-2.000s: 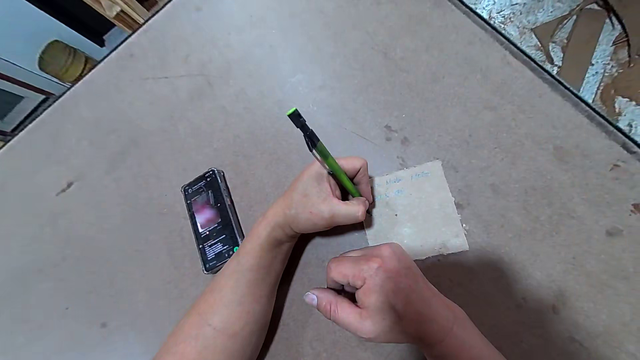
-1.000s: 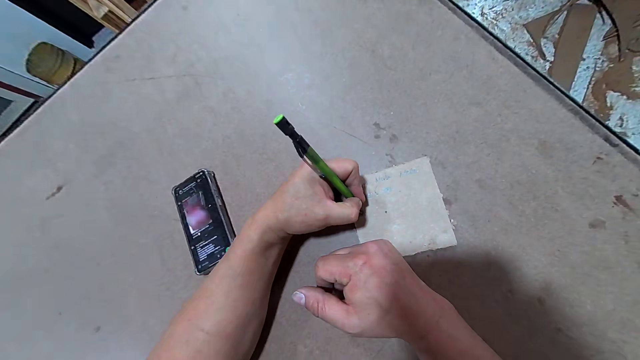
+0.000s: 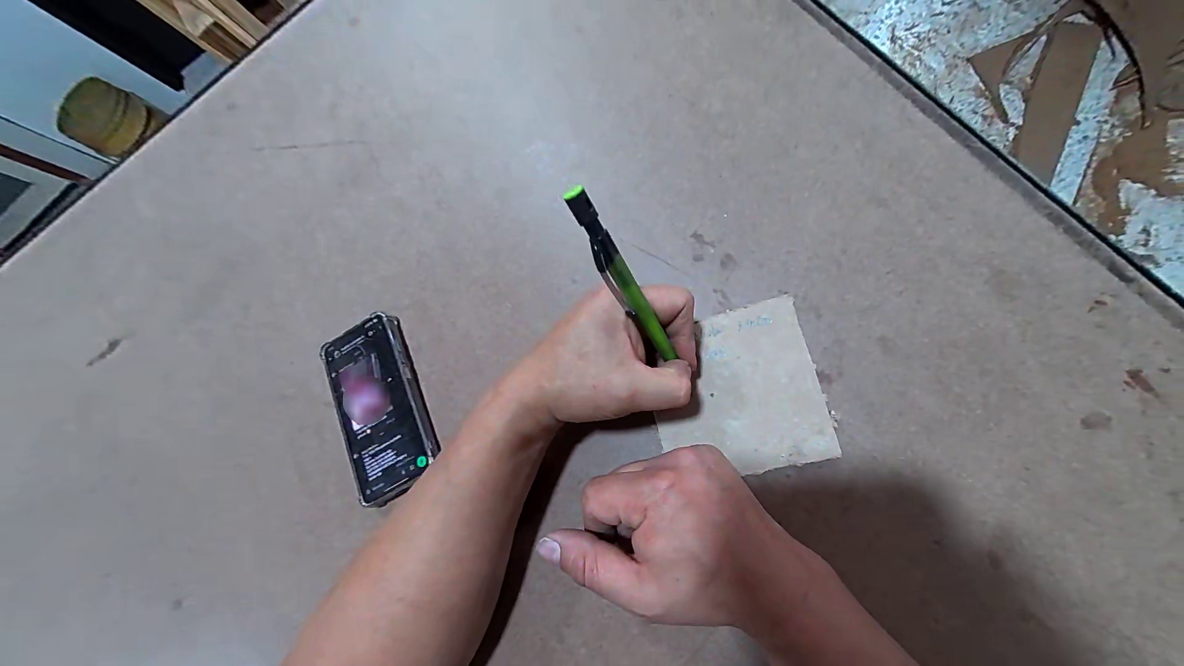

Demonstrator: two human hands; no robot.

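My left hand [image 3: 620, 356] grips a green and black clip pen or mechanical pencil [image 3: 635, 294], its capped end pointing up and away. The writing tip is hidden behind my fingers, at the left side of a small, roughly square beige piece [image 3: 763, 393], perhaps board or paper. Faint blue writing shows along its upper part. My right hand [image 3: 671, 536], curled with its thumb to the left, rests at the near edge of the piece; nothing is visible in it. A phone in a clear case [image 3: 379, 407] lies screen up left of my left forearm.
The large brownish tabletop [image 3: 444, 203] bears stains and scratches. Past its right edge lie brown scraps [image 3: 1059, 102] on a white-flecked surface. Beyond the left edge are a yellowish cylindrical object [image 3: 106, 118] and some wooden pieces [image 3: 217, 23].
My left hand still grips the pen at the left side of the beige piece, with only slight movement. The view has shifted a little.
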